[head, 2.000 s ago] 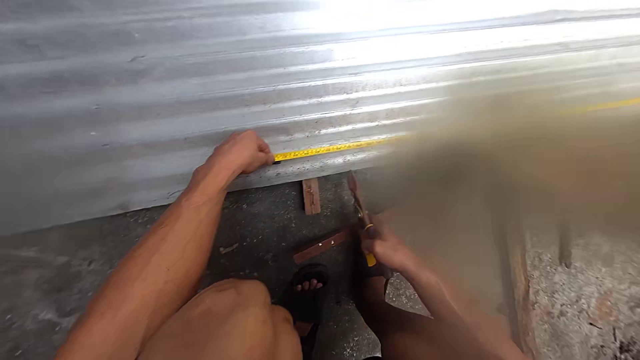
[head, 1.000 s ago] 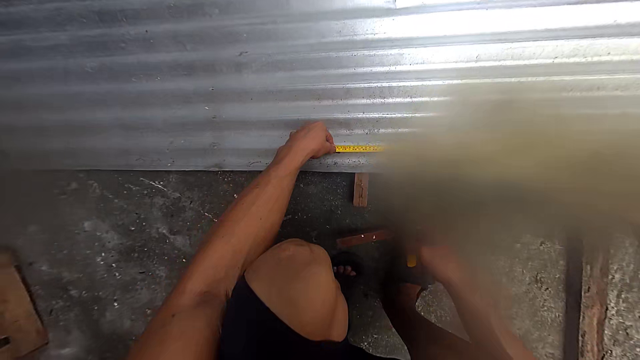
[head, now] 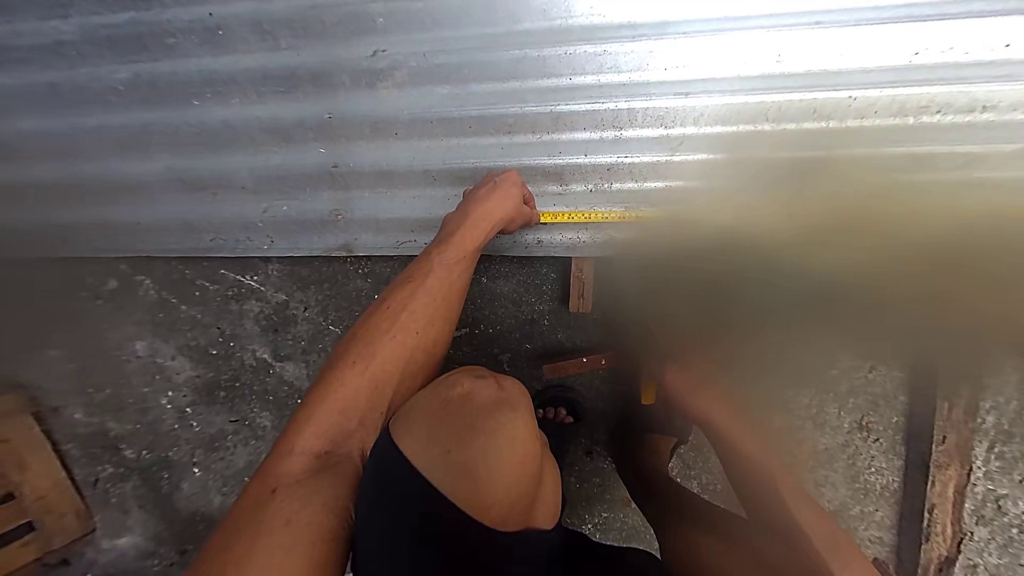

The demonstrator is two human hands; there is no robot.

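My left hand (head: 500,204) pinches the end of a yellow tape measure blade (head: 588,217) near the lower edge of a corrugated metal sheet (head: 264,144). From my fingers the blade runs right along a ridge, then fades into a large blur. My right hand (head: 680,384) is low at the right, mostly lost in that blur. A yellow piece, perhaps a tool's handle (head: 648,391), shows beside it; the rest of what it holds is hidden.
A short wood block (head: 582,285) sticks out under the sheet's edge. A reddish strip (head: 576,366) lies on the concrete floor (head: 200,344) by my sandalled foot (head: 556,412). A wooden piece with slots (head: 36,488) is at lower left, a long rough board (head: 948,480) at lower right.
The view has shifted left. The blur now hides the right hand and pliers-like tool that showed more clearly two seconds ago. My left hand stays on the tape's end.
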